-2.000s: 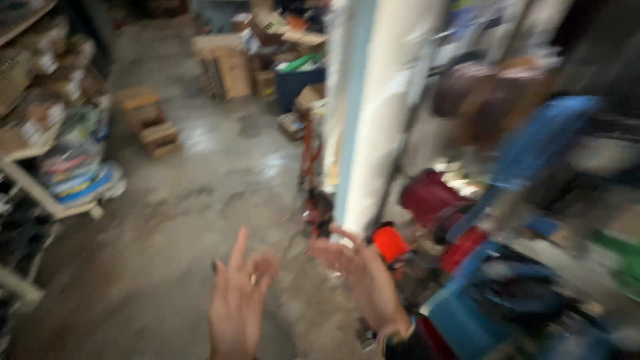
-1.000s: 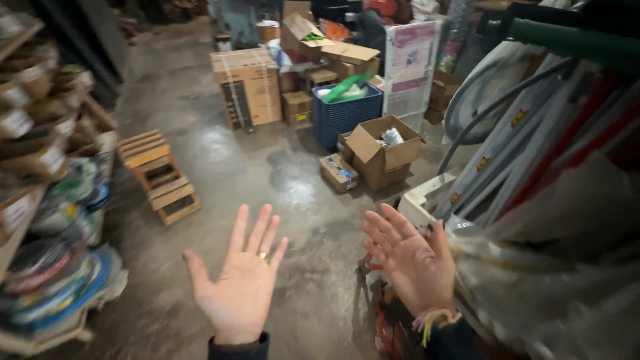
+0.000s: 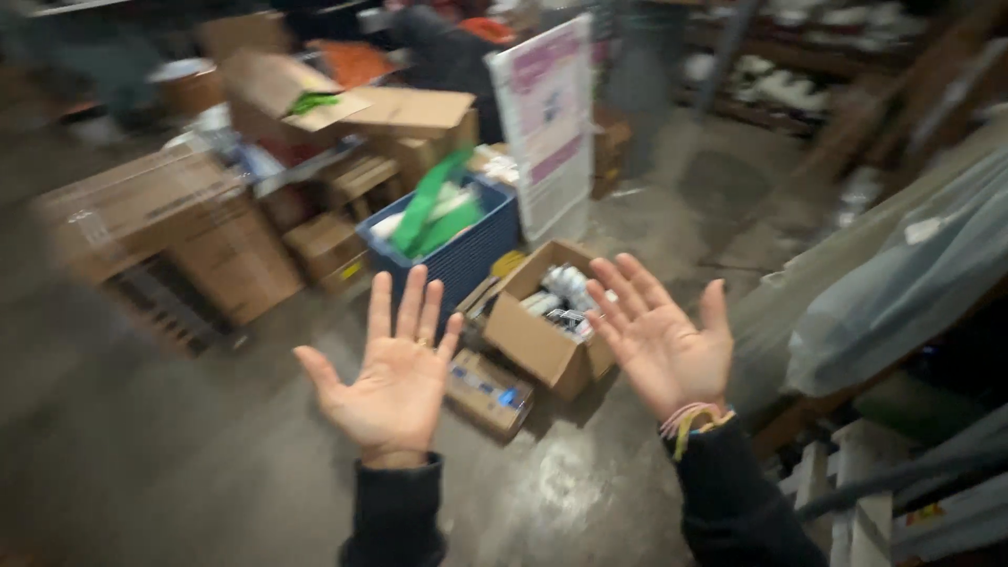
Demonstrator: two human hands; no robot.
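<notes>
My left hand [image 3: 394, 378] is raised palm up with its fingers spread, and nothing lies in it. It wears a ring and a dark sleeve. To its right my right hand [image 3: 665, 342] is also held palm up, empty, with several bands around the wrist. Beyond the hands, an open cardboard box [image 3: 531, 342] on the floor holds white and dark items. A small closed cardboard box [image 3: 488, 394] with blue marks lies in front of it. Behind stands a blue plastic basket [image 3: 457, 268] with a green cloth or bag [image 3: 429, 213] in it.
A large taped carton [image 3: 228, 260] stands at the left, with more open boxes [image 3: 417, 110] behind. A white and pink printed panel [image 3: 551, 130] leans upright behind the basket. Plastic-covered goods [image 3: 890, 291] and a white frame [image 3: 858, 480] line the right side. Concrete floor [image 3: 197, 465] shows below.
The view has moved a long way toward the boxes and basket. Both hands, partly turned two seconds ago, now show their palms with fingers spread.
</notes>
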